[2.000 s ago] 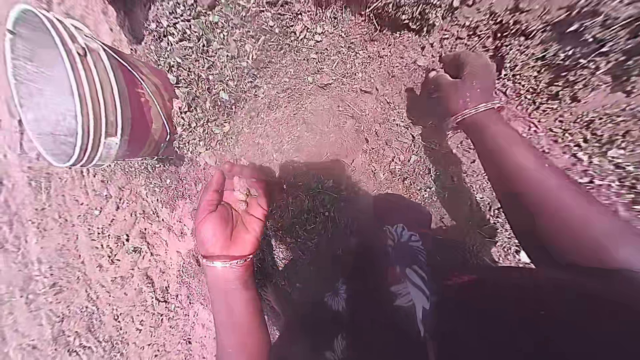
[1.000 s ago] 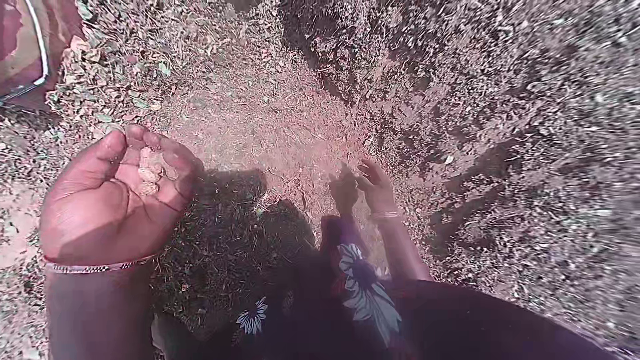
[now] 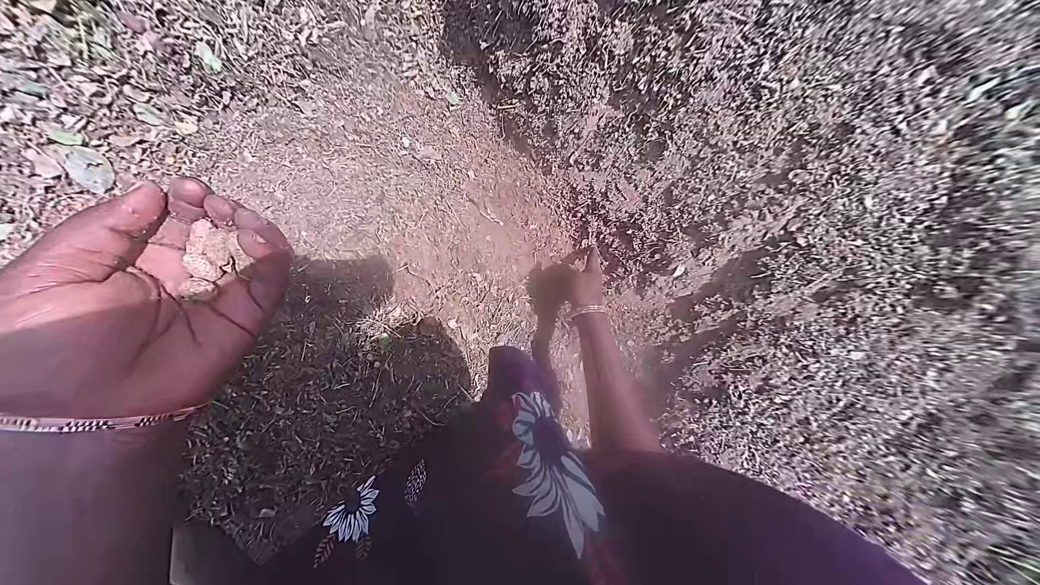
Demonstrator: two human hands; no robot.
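My left hand, with a patterned bangle at the wrist, is palm up and cupped at the left. In its palm lie several pale brown lumps, which may be clods or nuts; the picture does not settle it. My right hand, with a light bangle, reaches down to the bare soil near the middle, beside its own shadow. Its fingertips are small and blurred, and whether they hold anything cannot be told.
Dry leaves and litter cover the ground at the upper left. Rough, crumbly earth extends over the right. A dark cloth printed with white flowers covers my lap at the bottom, with shadows on the ground beside it.
The view has shifted, and the bucket seen at the left earlier is out of frame. My left hand looks nearer, still cupped around the lumps. My right hand's fingers point down toward the soil.
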